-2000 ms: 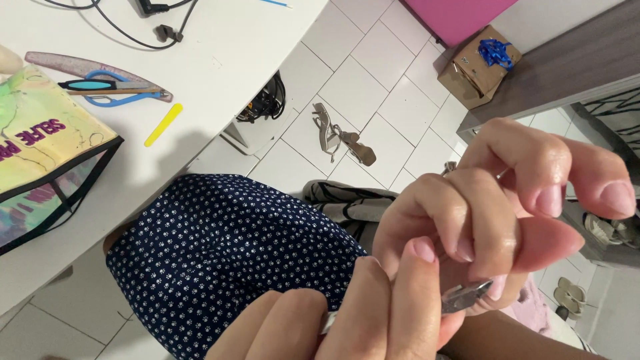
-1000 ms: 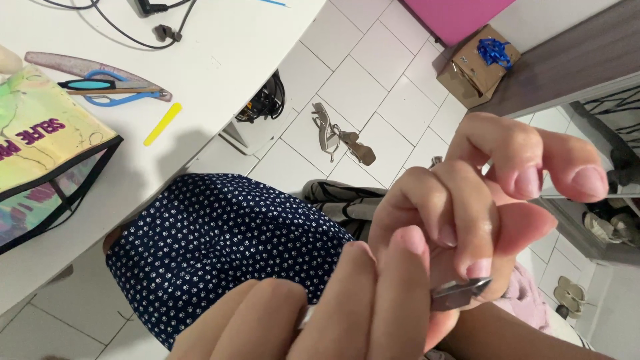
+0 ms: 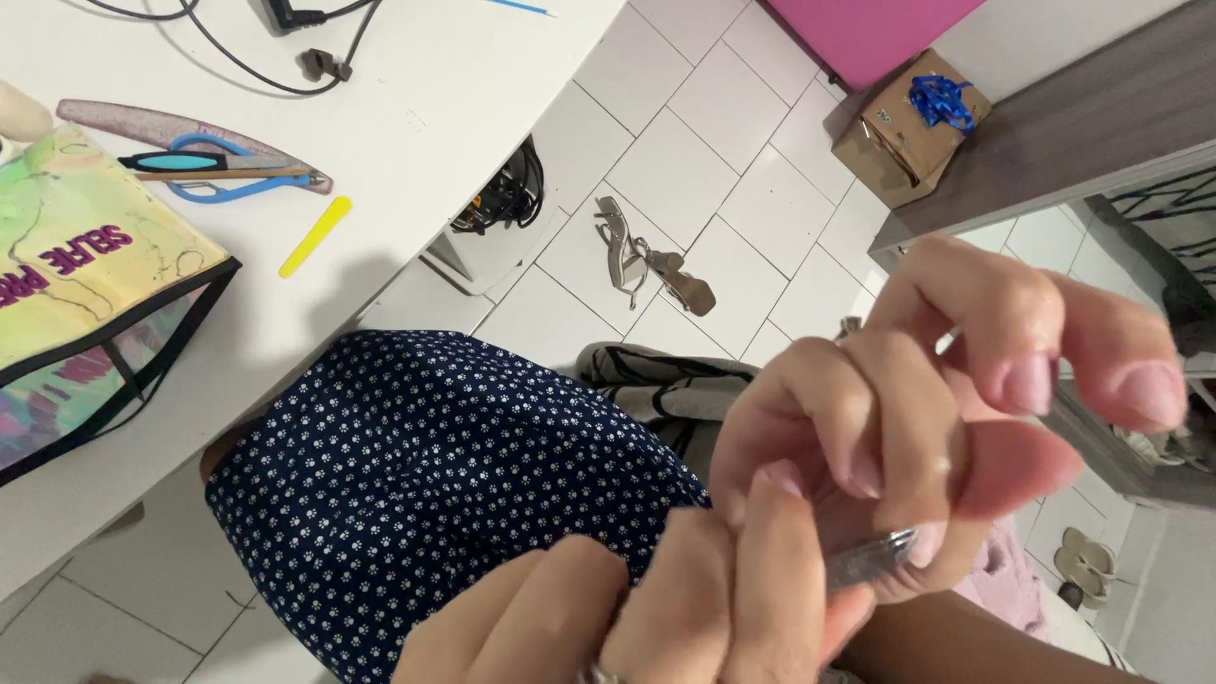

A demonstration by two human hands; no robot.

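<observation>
My left hand (image 3: 703, 589), back toward the camera, enters from the bottom and grips a metal nail clipper (image 3: 864, 562) between thumb and fingers. The clipper's jaws are at a fingertip of my right hand (image 3: 912, 418); whether they close on the nail cannot be told. My right hand is palm up with curled fingers, two of them stretched to the right, and holds nothing visible. Below and left of the hands lies dark blue fabric with white paw prints (image 3: 427, 503) over my lap. The left hand hides most of the clipper.
On the white table (image 3: 456, 57) are a yellow nail file (image 3: 315, 237), a speckled file (image 3: 190, 128), blue-handled scissors (image 3: 214, 190), cables (image 3: 256, 81) and an iridescent pouch (image 3: 104, 237). Sandals (image 3: 646, 256) lie on the tiled floor; a cardboard box (image 3: 898, 133) stands beyond.
Both hands have shifted slightly downward in view since about one second ago. The nail clipper stays in my left hand, against the right hand's fingertip.
</observation>
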